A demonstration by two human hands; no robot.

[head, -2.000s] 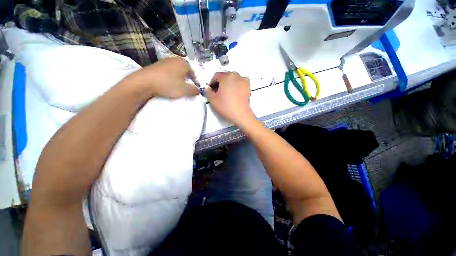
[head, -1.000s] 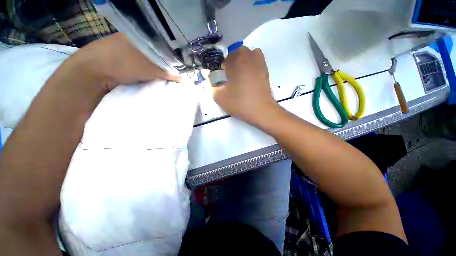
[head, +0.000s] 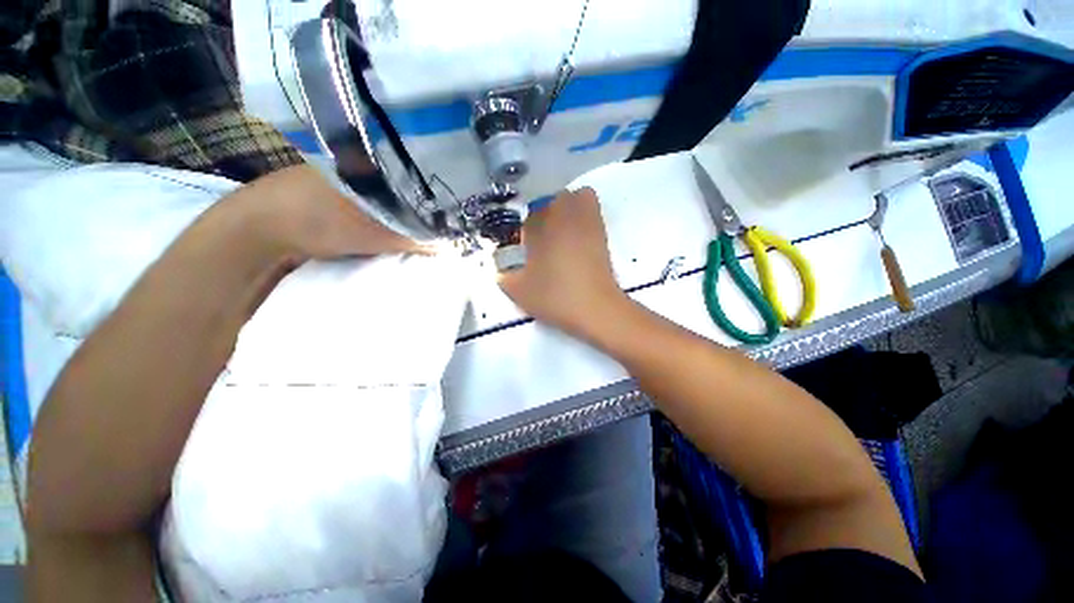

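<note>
The white padded lining (head: 318, 412) hangs from the needle area over the table's front edge onto my lap. My left hand (head: 353, 224) lies on its upper edge, fingertips beside the presser foot (head: 469, 242) under bright light; the fingertips are too blurred to tell whether they pinch it. My right hand (head: 563, 253) is bent just right of the presser foot, by the round knob (head: 504, 224); its fingertips are hidden behind the hand and machine parts. The white sewing machine (head: 636, 106) stands over both hands. Plaid fabric (head: 177, 94) lies behind the lining at upper left.
Scissors with green and yellow handles (head: 754, 283) lie right of my right hand. A small tool with a wooden handle (head: 896, 278) lies farther right. A black strap (head: 724, 83) hangs over the machine. A blue crate (head: 901, 477) stands below the table.
Since two seconds ago, my right hand has moved from the lining's edge to beside the knob. My left fingertips are now at the presser foot. The view has shifted and come closer.
</note>
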